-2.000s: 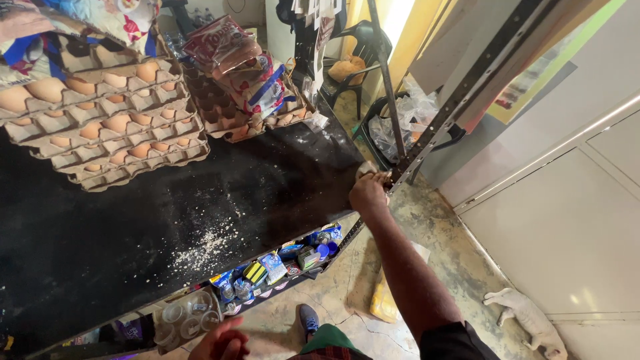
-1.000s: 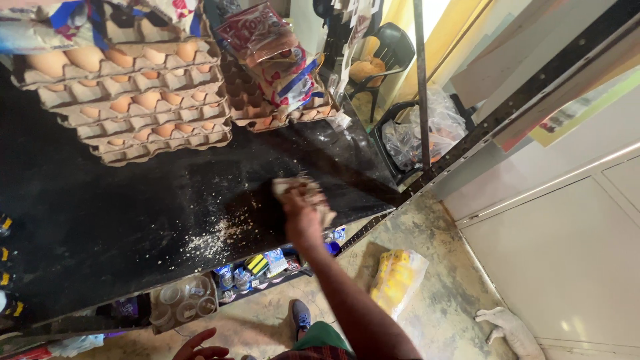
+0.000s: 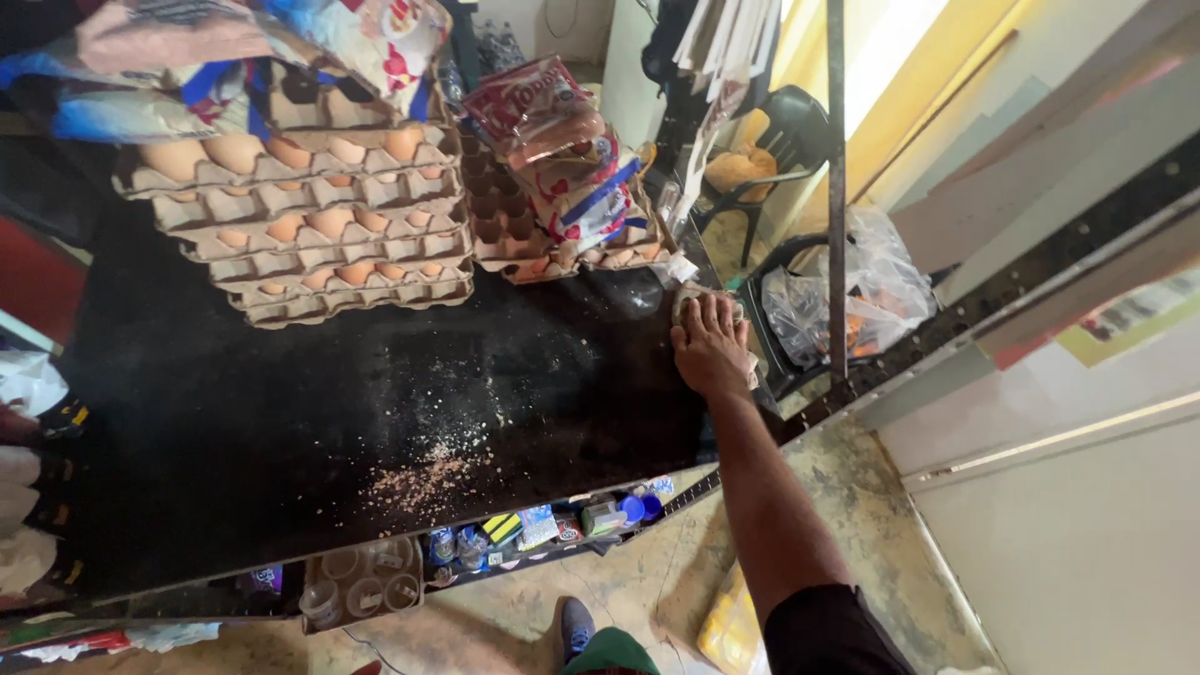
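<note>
My right hand presses a bunched, light-coloured cloth flat on the right end of the black tabletop, just below a small white scrap. The palm covers most of the cloth. Pale and brownish crumbs lie scattered near the table's front edge, left of this hand. Stacked cardboard egg trays holding brown eggs stand at the back left, and another egg tray with packaged goods on it is beside them. Of my left hand nothing can be made out for certain; a sliver of skin may show at the bottom edge.
A slanting perforated metal post and a thin upright bar stand right of the table. A shelf below holds small packets and clear cups. Behind are a black chair and a plastic bag. A yellow package lies on the floor.
My right hand has moved with the cloth from the table's front middle, near the crumbs, to its right end. My left hand, seen low in the earlier frames, has dropped almost or fully out of view.
</note>
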